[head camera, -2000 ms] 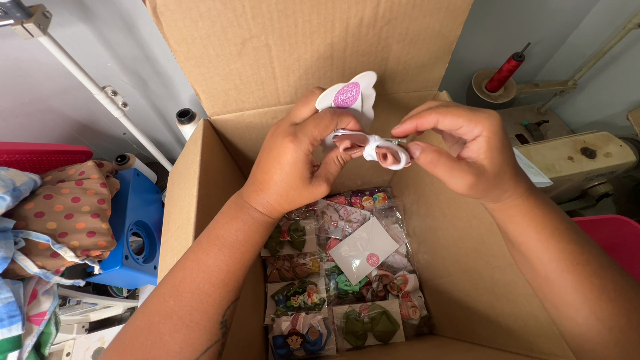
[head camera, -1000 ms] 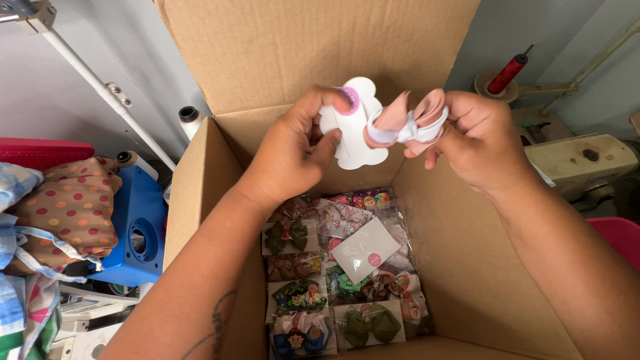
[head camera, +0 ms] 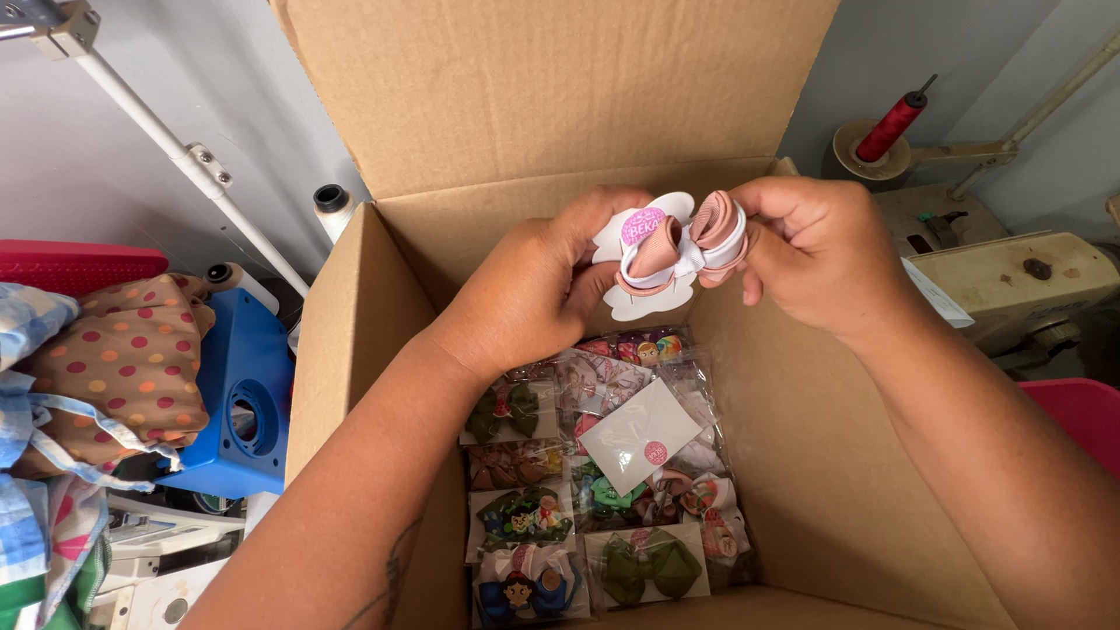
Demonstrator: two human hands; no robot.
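Observation:
Above an open cardboard box (head camera: 560, 105), my left hand (head camera: 534, 280) pinches a white shaped backing card (head camera: 647, 304) with a round pink sticker. A dusty-pink and white ribbon bow (head camera: 689, 254) lies against the front of that card. The bow's right loop is between the thumb and fingers of my right hand (head camera: 809, 254). Whether the bow is fastened to the card cannot be told. Down in the box are several bows in clear packets, among them a green bow (head camera: 652, 564) and a blue bow with a doll figure (head camera: 528, 595). A white card (head camera: 643, 435) rests on top of them.
Polka-dot fabric (head camera: 122, 367), a blue plastic part (head camera: 241, 394) and thread cones (head camera: 332, 210) stand left of the box. To the right are a red thread spool (head camera: 892, 127), a sewing machine (head camera: 1015, 280) and a pink container (head camera: 1081, 420). A white metal pole slants at upper left.
The bow, held apart at the card's right side one second ago, is now against the card's front. My right hand still grips its right loop.

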